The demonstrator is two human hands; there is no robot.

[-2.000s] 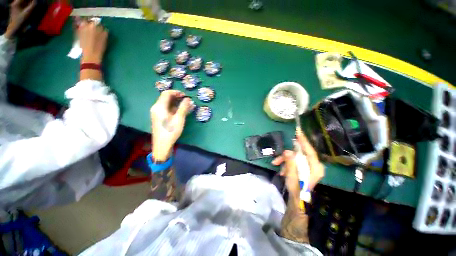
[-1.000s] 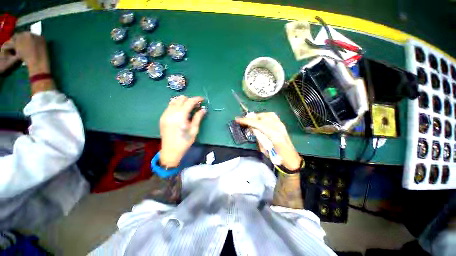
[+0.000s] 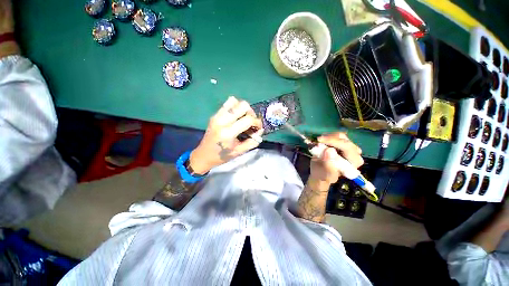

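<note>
A round circuit board assembly [image 3: 277,114] lies on the small dark holding fixture [image 3: 294,106] near the bench's front edge. My right hand [image 3: 336,158] holds the soldering iron [image 3: 347,168] like a pen, its metal tip pointing up-left at the disc's lower right side. Whether the tip touches the disc is unclear. My left hand [image 3: 231,134] is at the fixture's left end with its fingers curled together. A thin dark thing shows between the fingers, but I cannot tell what it is. Several more round circuit board assemblies [image 3: 176,75] lie at the upper left.
A cream cup [image 3: 277,56] of silvery bits stands behind the fixture. The black fan [image 3: 357,84], yellow square plate [image 3: 442,119], red-handled tool [image 3: 411,22] and white tray [image 3: 452,187] are on the right. Another person's sleeve [image 3: 28,111] is at left; another sleeve [image 3: 469,265] is lower right.
A disc now lies on the fixture. My left hand has moved right to the fixture. My right hand has shifted right, and the iron's tip now points at the disc. The view has shifted closer.
</note>
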